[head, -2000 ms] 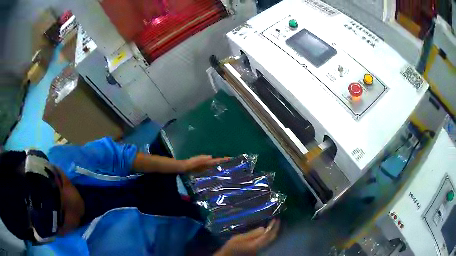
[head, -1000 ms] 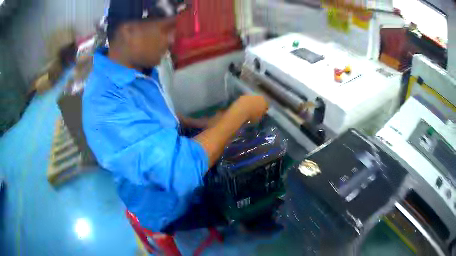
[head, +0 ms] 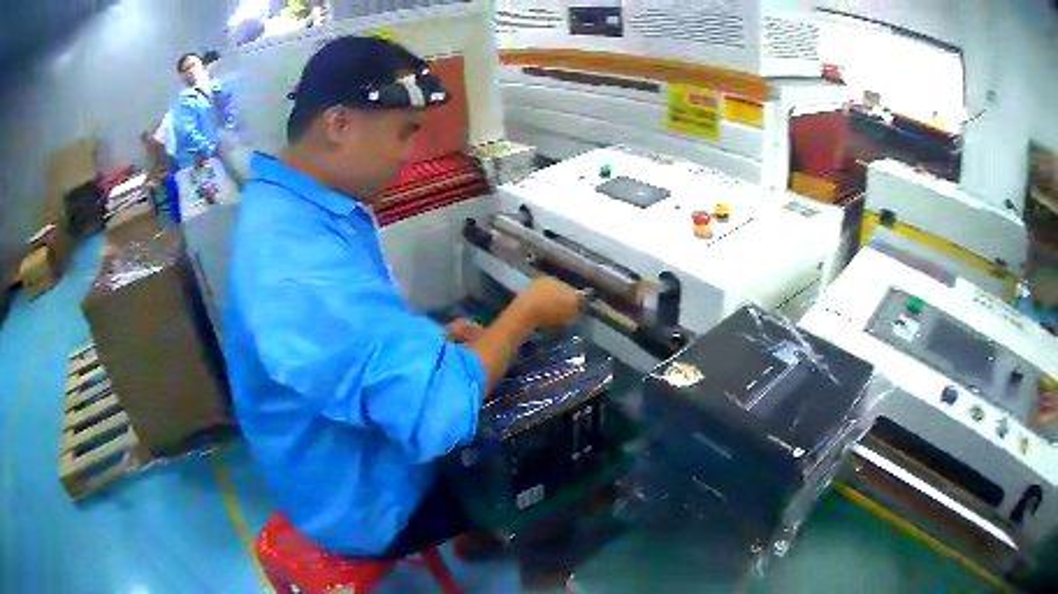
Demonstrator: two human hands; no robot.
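Neither my left hand nor my right hand is in view. Nearest in front of me is a stack of black retail boxes (head: 743, 395) in loose, shiny clear film, with a gold seal on the top face. Film hangs from its right side. To its right stands a white heat sealer (head: 951, 348) with a grey control panel. Its long silver sealing bar (head: 940, 493) runs along the front.
A person in blue (head: 337, 337) sits on a red stool (head: 313, 569), one hand near another white sealer (head: 673, 221). Film-wrapped black boxes (head: 545, 429) stand before them. Brown cartons (head: 157, 337) sit on a pallet (head: 87, 424) at left. Another person (head: 200, 116) is at the back.
The view has swung from a close look down at the neighbouring sealer to a wider, more level one. The person's hands, earlier on both sides of wrapped boxes, are now above them.
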